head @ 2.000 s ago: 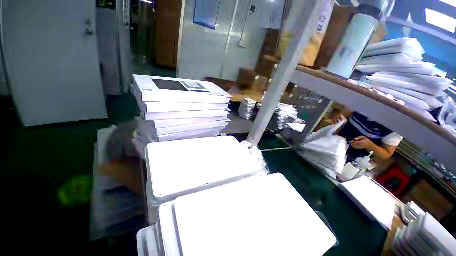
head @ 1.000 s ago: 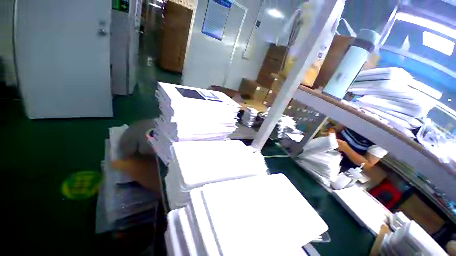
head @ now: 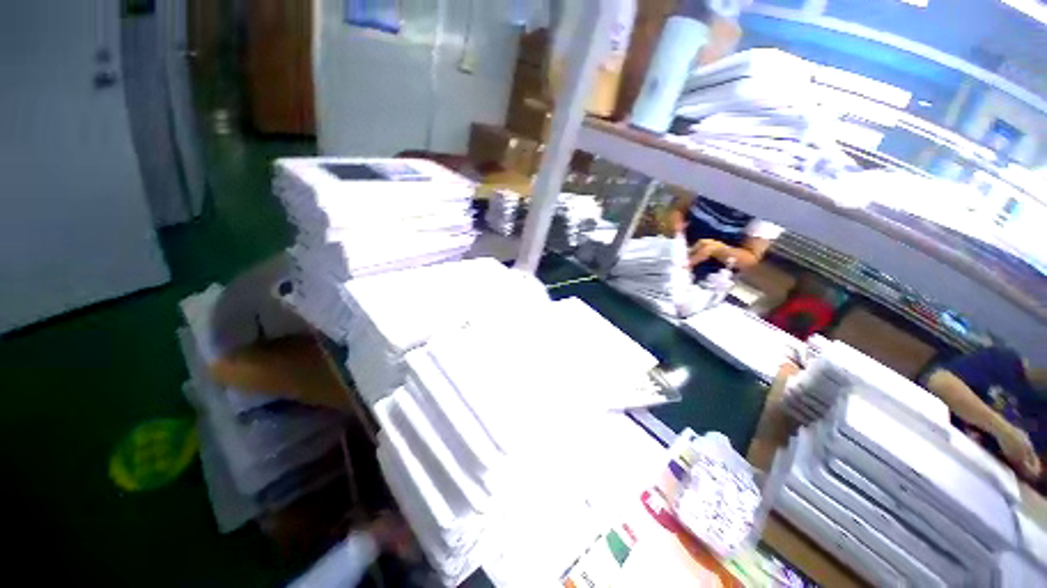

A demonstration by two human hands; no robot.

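Several white panels [head: 442, 454] stand in leaning stacks in front of me, beside a tall stack of white boxes or panels [head: 385, 218]. A bright white panel lies over the colourful printed sheet [head: 620, 557], and glare hides its edges. A clear tub or bag of small white parts [head: 718, 494] sits on the sheet's right side. A blurred skin-toned shape at the bottom edge, left of the stacks, looks like my left hand [head: 388, 535], with a pale sleeve-like shape beside it. Its fingers and any hold are unclear. My right hand is not in view.
More white housings [head: 896, 471] are stacked on brown cardboard at the right. A metal-framed shelf [head: 792, 190] holds white packing and a pale flask. Two people's arms show beyond the bench. A blurred grey and brown shape and plastic-wrapped stacks [head: 258, 431] stand at the left.
The view has swung right and down, bringing in the printed sheet, the small parts, more right-hand stacks and a second person. A blurred hand-like shape has appeared at the bottom left.
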